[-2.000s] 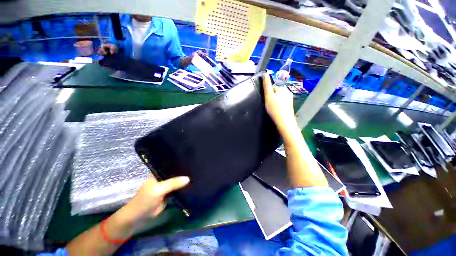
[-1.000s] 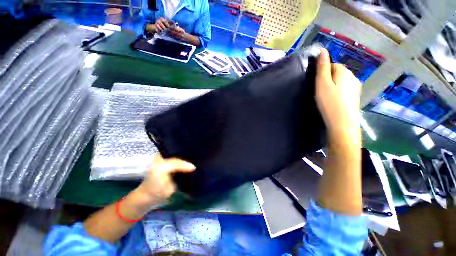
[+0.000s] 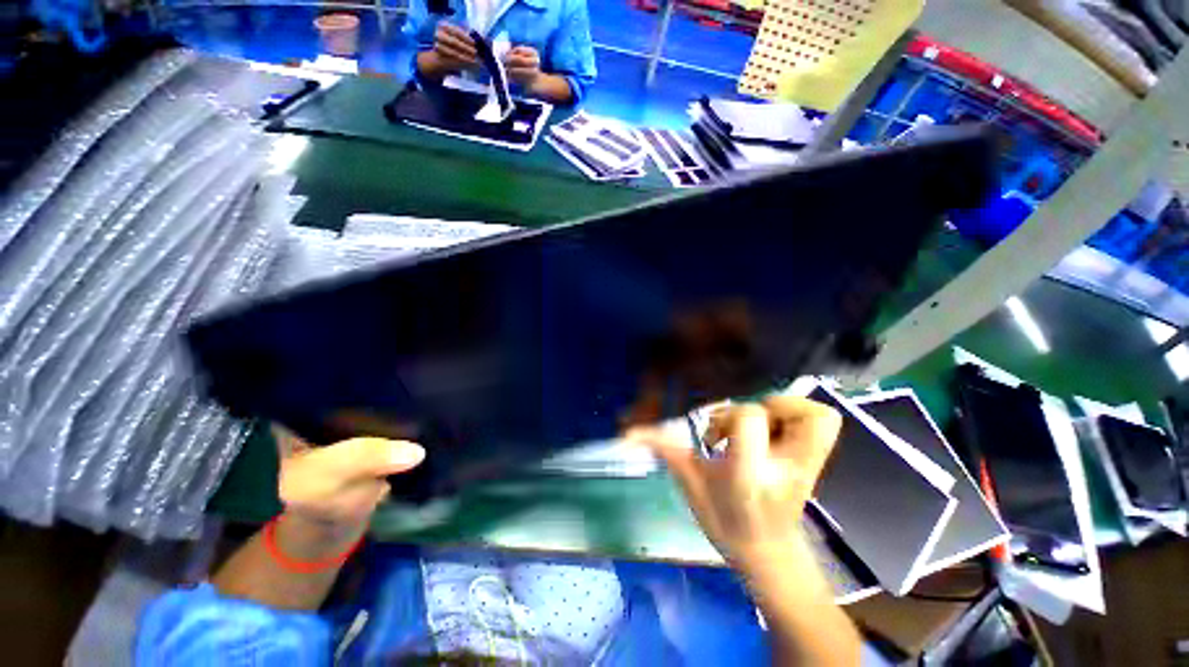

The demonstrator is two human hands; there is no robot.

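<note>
A wide flat black panel [image 3: 548, 313] is held up, tilted, above the green bench, with a glossy dark face towards me. My left hand [image 3: 342, 476] grips its lower left edge, thumb on the face and fingers behind. My right hand [image 3: 756, 463] is at the panel's lower edge right of centre, fingers bent, with its reflection on the face; I cannot tell whether it touches or grips the panel. The panel hides most of the bubble wrap sheet [image 3: 424, 229] on the bench.
A tall bubble wrap stack [image 3: 117, 300] stands at left. At right lie dark panels [image 3: 1024, 469] on white sheets and grey-black sheets [image 3: 887, 489]. A shelf post [image 3: 1043, 280] rises at right. Beyond, a person [image 3: 522, 46] handles a strip above another panel; die-cut sheets [image 3: 600, 143] lie nearby.
The panel has tilted and now reaches further left and right. My right hand has left its upper right corner and come down to the lower edge. My left hand has moved left.
</note>
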